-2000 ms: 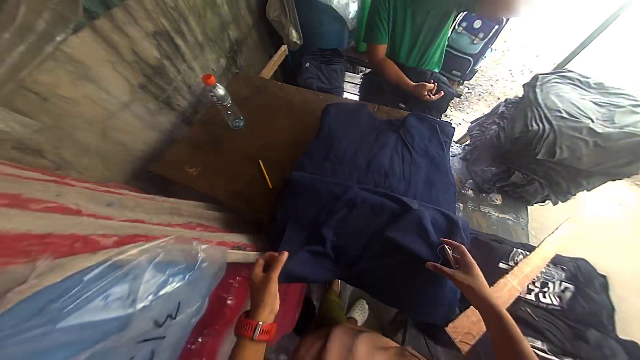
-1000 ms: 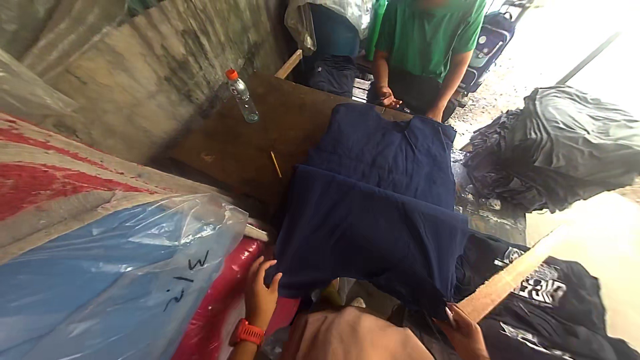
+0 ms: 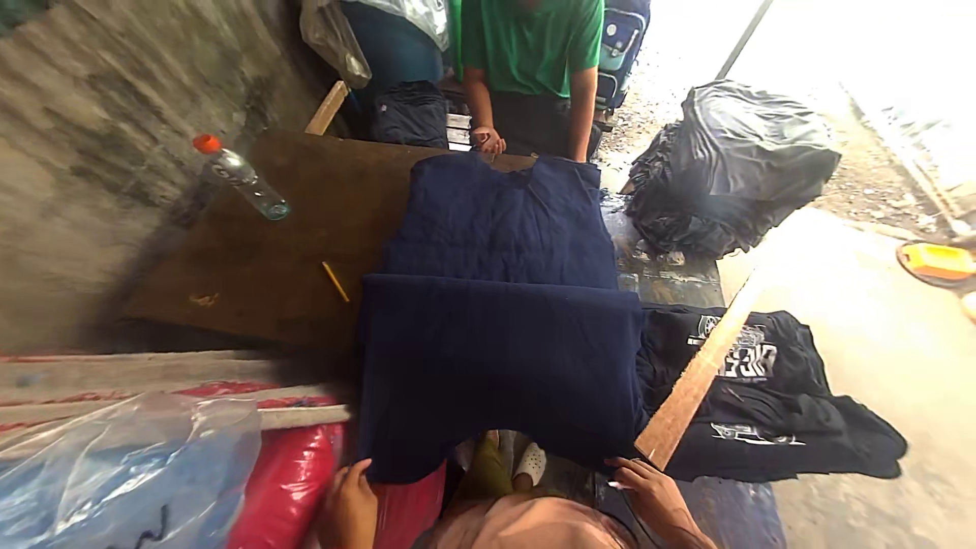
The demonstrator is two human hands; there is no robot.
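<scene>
A navy blue fabric garment piece [image 3: 503, 366] lies folded over toward me across more navy cloth [image 3: 503, 221] on a brown table. Its curved lower edge hangs over the table's near side. My left hand [image 3: 351, 503] pinches the near left corner of the piece. At the near right corner, my right hand [image 3: 648, 492] holds the edge between thumb and fingers; a small pale thing shows at its fingertips, too small to name. A yellow pencil [image 3: 335, 281] rests on the brown table [image 3: 305, 175], left of the cloth.
A plastic bottle with an orange cap [image 3: 240, 177] stands on the table. Across it is a person in a green shirt [image 3: 526, 53]. To the right are a pile of dark cloth [image 3: 740, 160], printed black shirts [image 3: 770, 427] and a wooden strip [image 3: 701, 374]. Plastic-wrapped bundles [image 3: 130, 473] lie at left.
The near part of the navy cloth, rumpled two seconds ago, now lies flatter and its curved edge shows. The person opposite has moved their hands to the table's far edge.
</scene>
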